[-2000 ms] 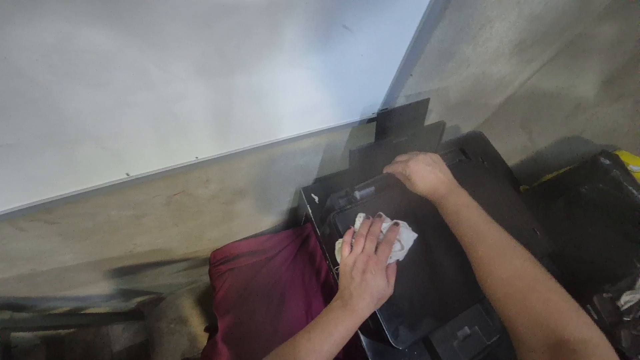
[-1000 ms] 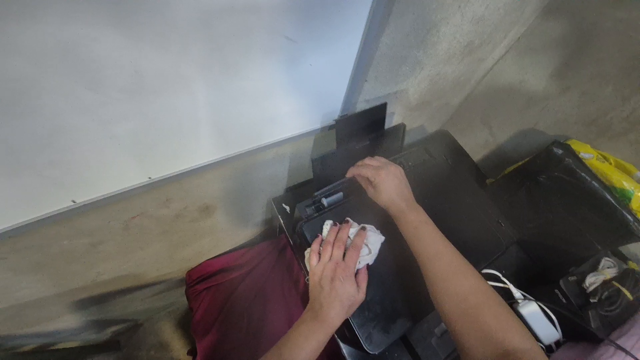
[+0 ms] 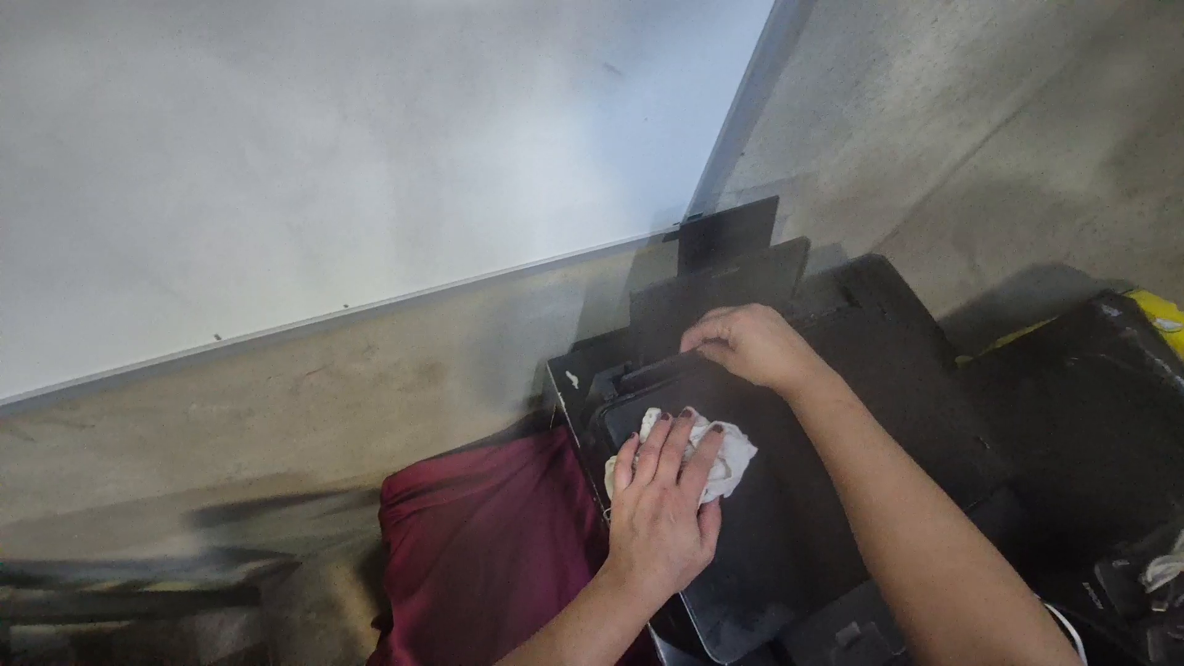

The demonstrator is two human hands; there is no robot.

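Observation:
A black printer [image 3: 758, 546] lies below my hands, its rear paper support [image 3: 717, 277] standing upright near the wall. My left hand [image 3: 661, 518] presses a crumpled white cloth [image 3: 731, 462] against the flat black surface, fingers spread over it. Further up and to the right, my right hand [image 3: 754, 347] has its fingertips curled at the edge of a raised black part by the paper support; the fingertips are partly hidden.
Dark red fabric [image 3: 490, 546] hangs left of the printer. A whiteboard [image 3: 370, 166] covers much of the concrete wall [image 3: 925, 139] behind. At the right are a black plastic-wrapped object [image 3: 1091, 398], yellow plastic [image 3: 1161, 319] and some cables [image 3: 1161, 569].
Both hands remain on the printer, my left hand with the white cloth. The view has shifted somewhat between frames.

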